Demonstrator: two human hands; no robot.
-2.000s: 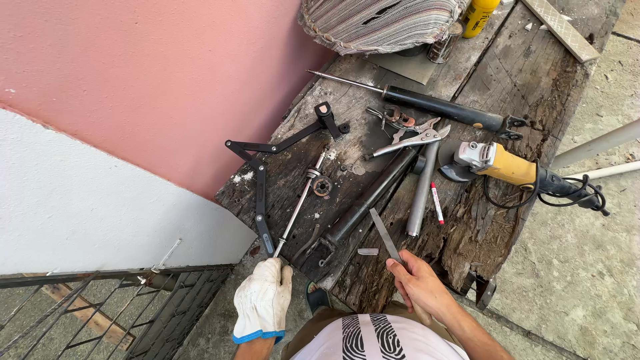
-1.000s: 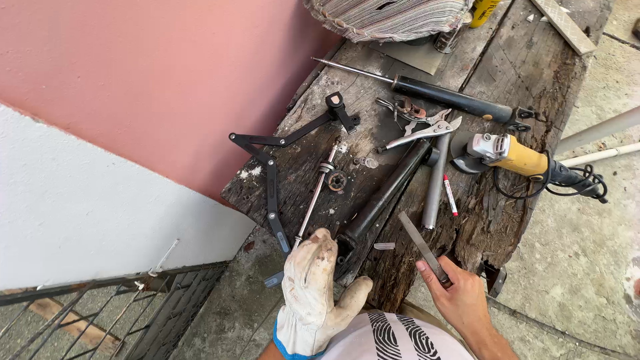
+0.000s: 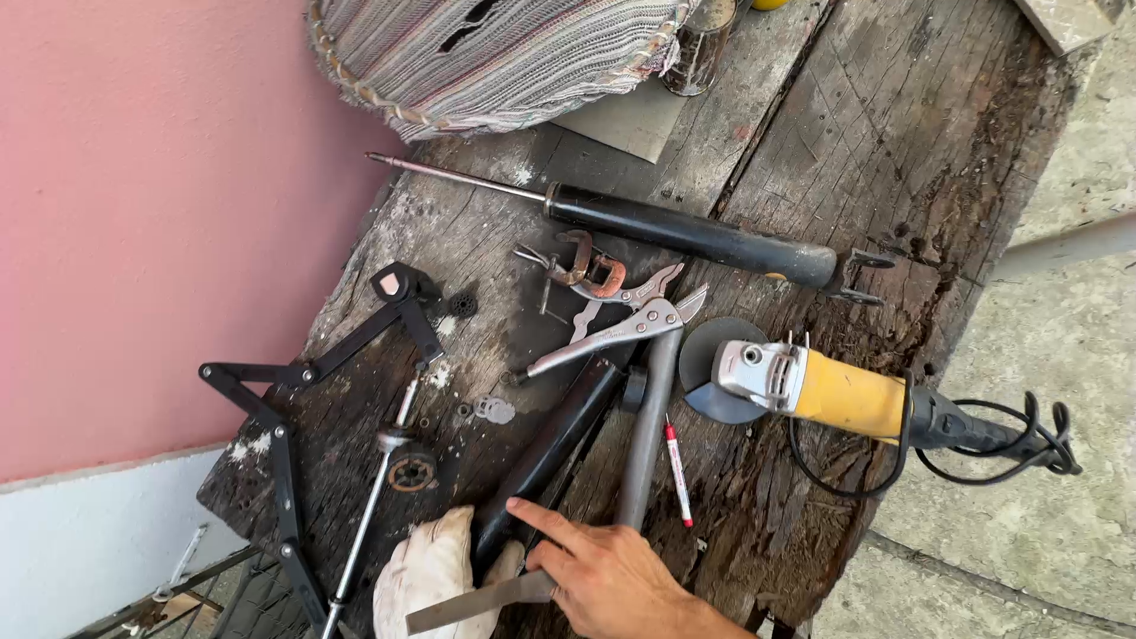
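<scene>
My left hand [image 3: 435, 568], in a white work glove, is closed around the lower end of a black metal tube [image 3: 546, 444]. A flat metal file or bar [image 3: 479, 605] is held in my bare right hand [image 3: 608, 568], its index fingertip on the tube. Beside the tube lie a grey metal pipe [image 3: 650, 426] and locking pliers [image 3: 612, 335]. To the left are a shock absorber's piston rod [image 3: 366, 524], a piston ring [image 3: 413, 470] and thin washers [image 3: 493, 409]. A black folding linkage [image 3: 282, 453] lies left of the rod. Farther up is a black shock absorber [image 3: 692, 232].
An angle grinder [image 3: 843, 397] with its cord lies at the right beside a red-and-white marker [image 3: 678, 475]. A rusty clamp [image 3: 593, 264] lies by the pliers. A striped fabric bundle [image 3: 497, 53] and a can [image 3: 701, 49] stand at the back. The weathered wooden tabletop [image 3: 852, 160] meets a pink wall.
My gloved left hand has left the piston rod's end, where it was two seconds ago, and taken hold of the black tube. My right hand has brought the flat metal piece over to the tube.
</scene>
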